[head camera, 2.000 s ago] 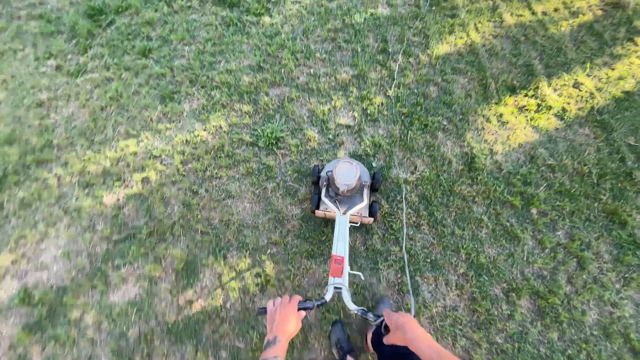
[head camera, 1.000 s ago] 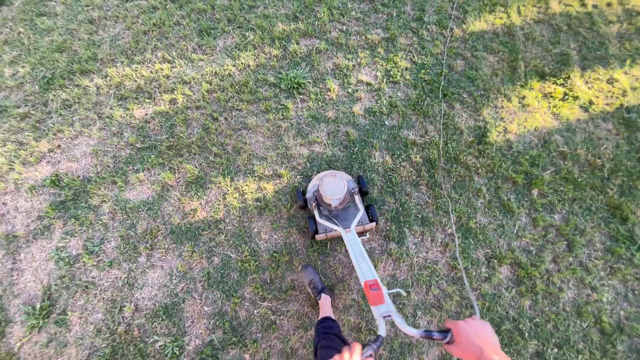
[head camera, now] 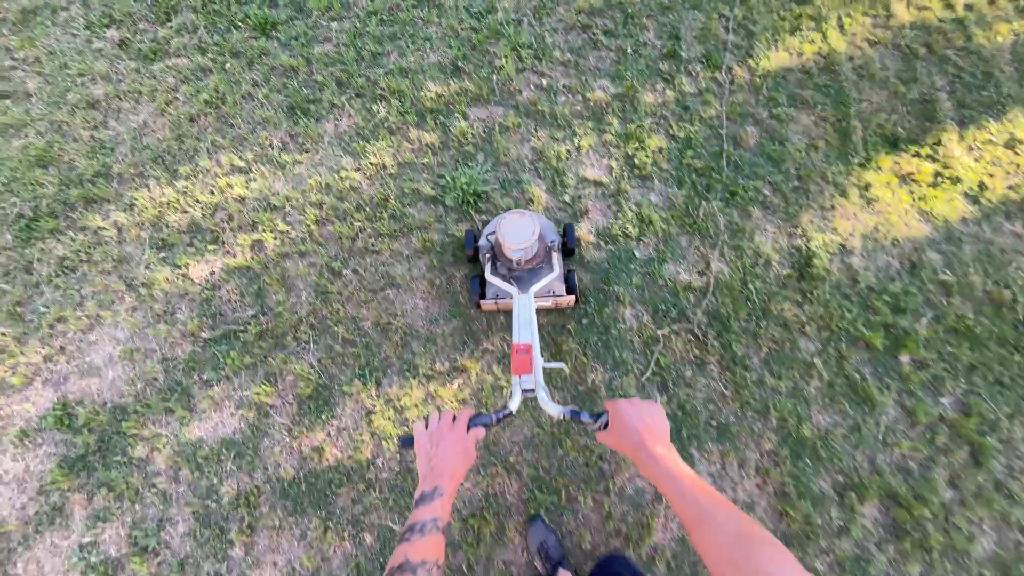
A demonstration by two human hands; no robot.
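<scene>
A walk-behind lawn mower (head camera: 524, 260) with a round, dull motor housing and black wheels stands on the grass ahead of me. Its pale metal handle shaft (head camera: 526, 328) runs back toward me, with a red switch box (head camera: 522, 359) on it. My left hand (head camera: 446, 448) lies over the black left grip (head camera: 490, 418), fingers pointing forward; whether they wrap under it is hidden. The right end of the handlebar (head camera: 582, 416) is in my right hand (head camera: 638, 426), its fingers closed around the grip.
Patchy grass (head camera: 320, 344) with bare, dry spots surrounds the mower. A thin cord (head camera: 726, 104) lies on the lawn at the right and runs back toward my right hand. My shoe (head camera: 546, 544) shows at the bottom edge. Sunlit strips cross the upper right.
A second ago the handle slanted to the lower right; now it points nearly straight back at me. My left hand, only partly in view then, now shows fully at the left grip.
</scene>
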